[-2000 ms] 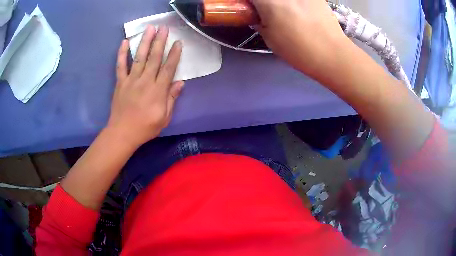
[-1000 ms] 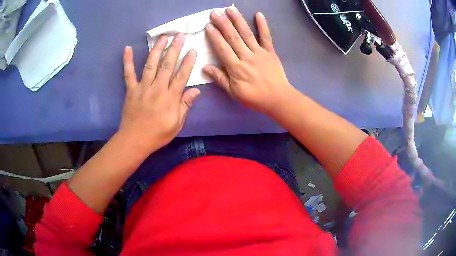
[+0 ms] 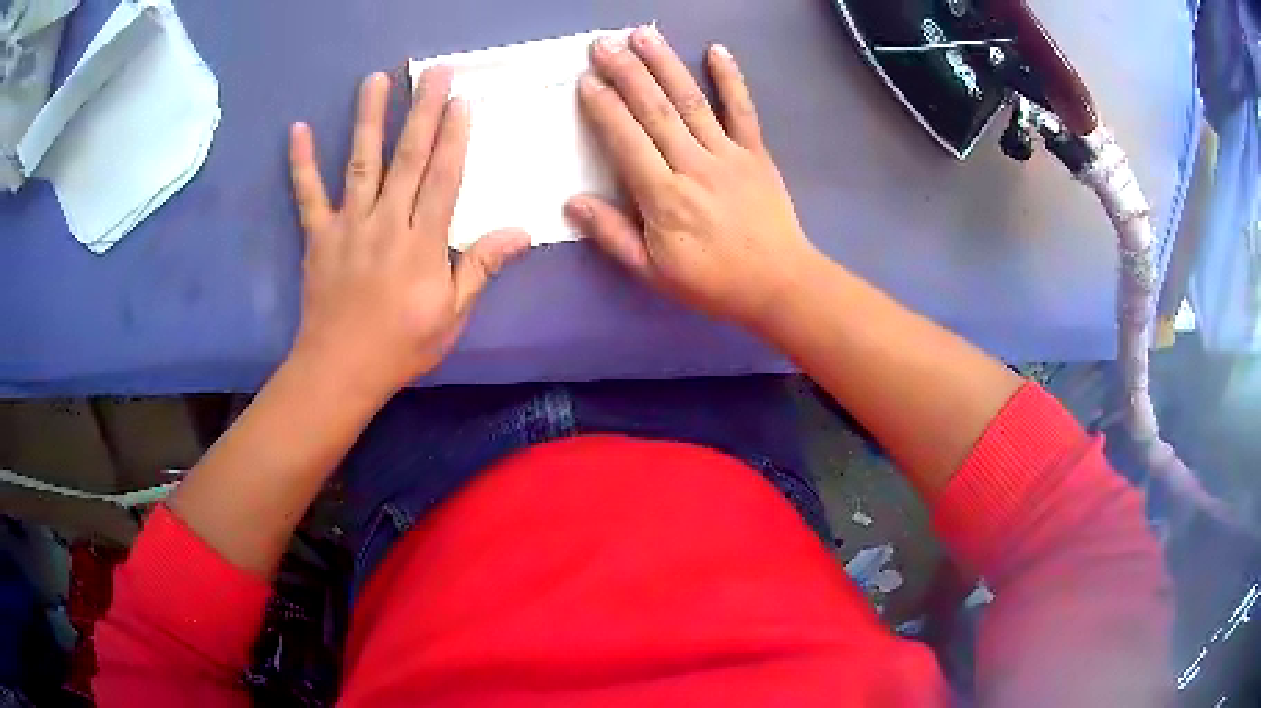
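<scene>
A white pocket piece (image 3: 530,159) lies flat on the blue-violet table cover, with a straight folded band along its far edge. My left hand (image 3: 376,228) lies palm down with fingers spread over the piece's left edge; thumb and some fingertips touch the cloth. My right hand (image 3: 698,180) lies palm down over its right side, fingertips near the far right corner. Both hands are flat and grip nothing. The piece's side edges are partly hidden under my hands.
The steam iron (image 3: 940,62) rests at the far right, its wrapped steam hose (image 3: 1137,277) running down past the table edge. A stack of pressed white pieces (image 3: 132,132) lies at the left, beside greyish cloth (image 3: 25,69). The table cover (image 3: 913,263) ends near my waist.
The iron has been let go and stands farther right. My right hand has come onto the piece. My left hand has shifted left, and the folded band now looks flatter and straighter.
</scene>
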